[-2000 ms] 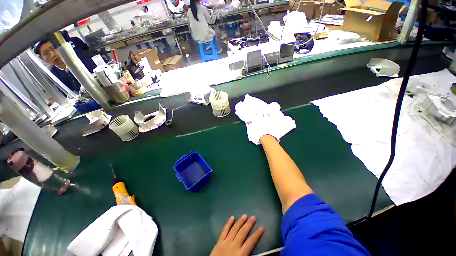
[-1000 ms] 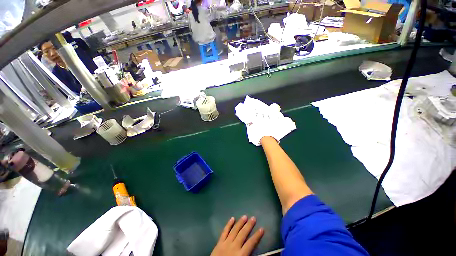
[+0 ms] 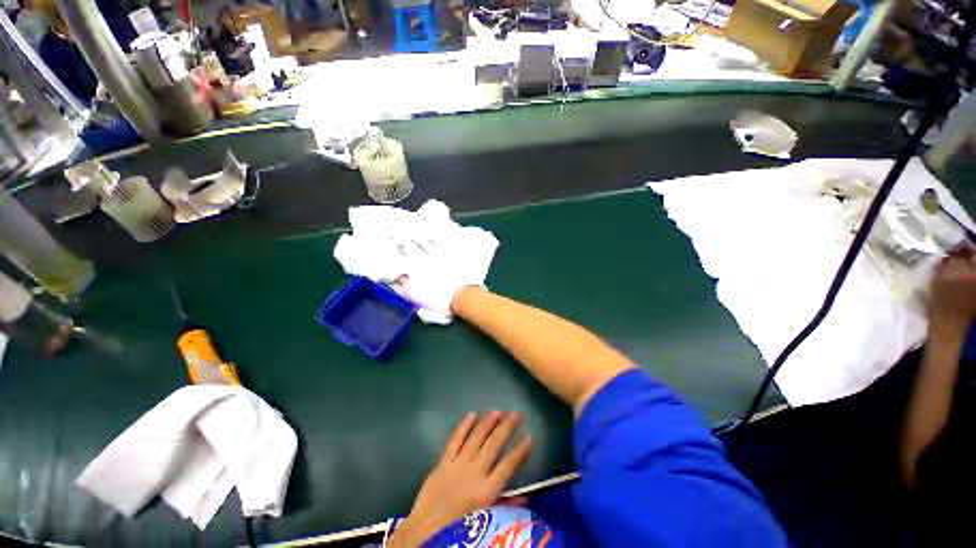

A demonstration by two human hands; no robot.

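Observation:
My right hand, in a white glove that blends with the fabric, holds a bunched white cloth over the green bench near the belt edge. The fingers are hard to make out under the cloth. The cloth and hand touch or overlap the right rim of a small blue plastic box, which looks empty. My bare left hand lies flat on the bench near the front edge, fingers spread, holding nothing.
On the dark belt stand slotted off-white wheels and white curved shells. A yellow-orange screwdriver lies left, partly under a folded white cloth. A black cord hangs at right, before a neighbour's arm and white sheet.
My right hand has moved left with the cloth, from beyond the blue box to its right rim. The view has shifted down. A neighbour's arm now shows at right.

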